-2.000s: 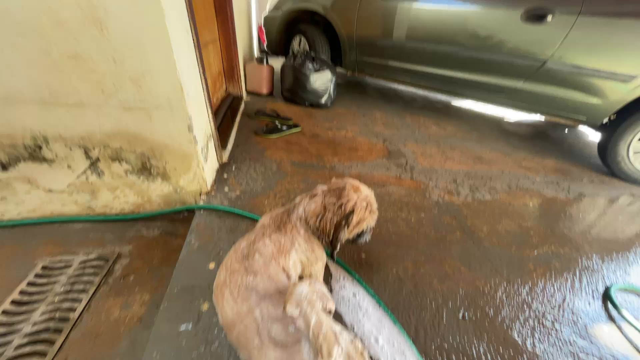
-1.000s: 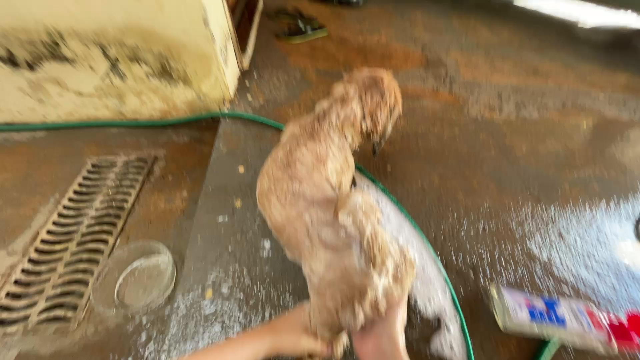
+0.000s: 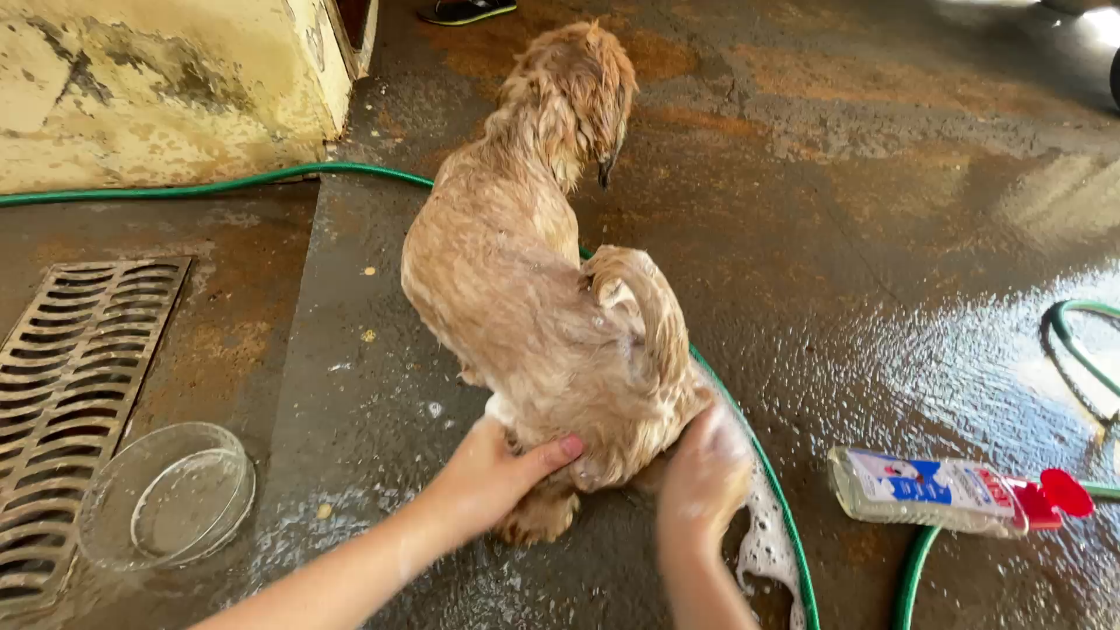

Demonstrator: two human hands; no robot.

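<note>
A wet, tan dog (image 3: 516, 289) stands on the wet concrete floor, its head away from me and its curled tail toward me. My left hand (image 3: 507, 464) is around the upper part of its left hind leg, thumb on the rump and fingers hidden behind the leg. My right hand (image 3: 709, 464) is against the other hind leg, with lather on its back; its fingers are mostly hidden. White foam (image 3: 766, 542) lies on the floor beside my right hand. A clear plastic bottle with a red flip cap (image 3: 927, 492) lies on its side at the right, its cap raised.
A green garden hose (image 3: 744, 420) runs behind and beside the dog, with a loop at the far right. A clear round bowl (image 3: 166, 499) sits at the left beside a metal drain grate (image 3: 74, 376). A stained wall (image 3: 175, 96) and a dark shoe (image 3: 468, 10) are farther back.
Both hands, out of view two seconds ago, are now at the dog's hindquarters. The view has tilted down, so the car and black bag have left it.
</note>
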